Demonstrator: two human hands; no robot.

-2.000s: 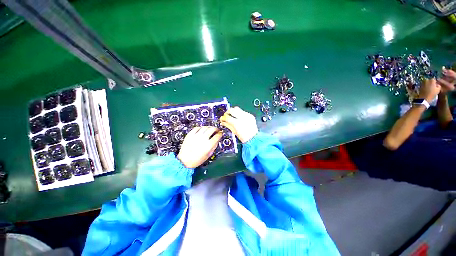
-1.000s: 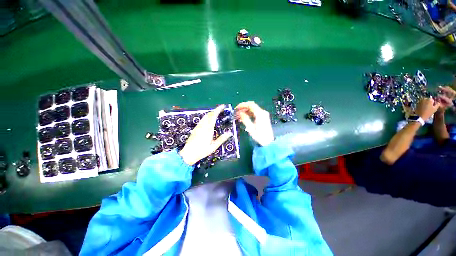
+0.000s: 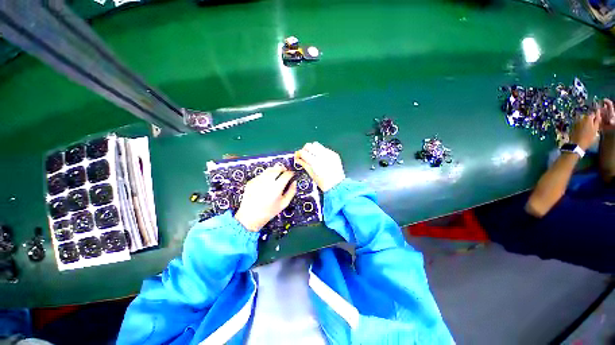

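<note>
The working tray (image 3: 319, 214) lies in front of me, holding black square parts (image 3: 307, 207) with silvery rings on them. My left hand (image 3: 264, 197) is over the tray's middle, its fingertips low at the parts. My right hand (image 3: 319, 164) is at the tray's upper right corner, fingers bent together over a part there. The fingertips of both hands are close together. What they pinch is hidden and too small to tell. Loose ring parts with leads (image 3: 214, 195) lie over the tray's left side and along its near edge.
Stacked filled trays (image 3: 143, 195) stand at the left. Two clumps of ring parts (image 3: 386, 149) (image 3: 435, 152) lie right of the tray. A metal post (image 3: 101, 74) slants at the upper left. A small object (image 3: 295, 51) lies far back. A co-worker's hands (image 3: 588, 128) are at a larger pile (image 3: 539, 108).
A second ago my hands were apart, the left one spread and the right one raised at the corner. Now both have come together low over the tray's upper right part. The camera view has shifted slightly.
</note>
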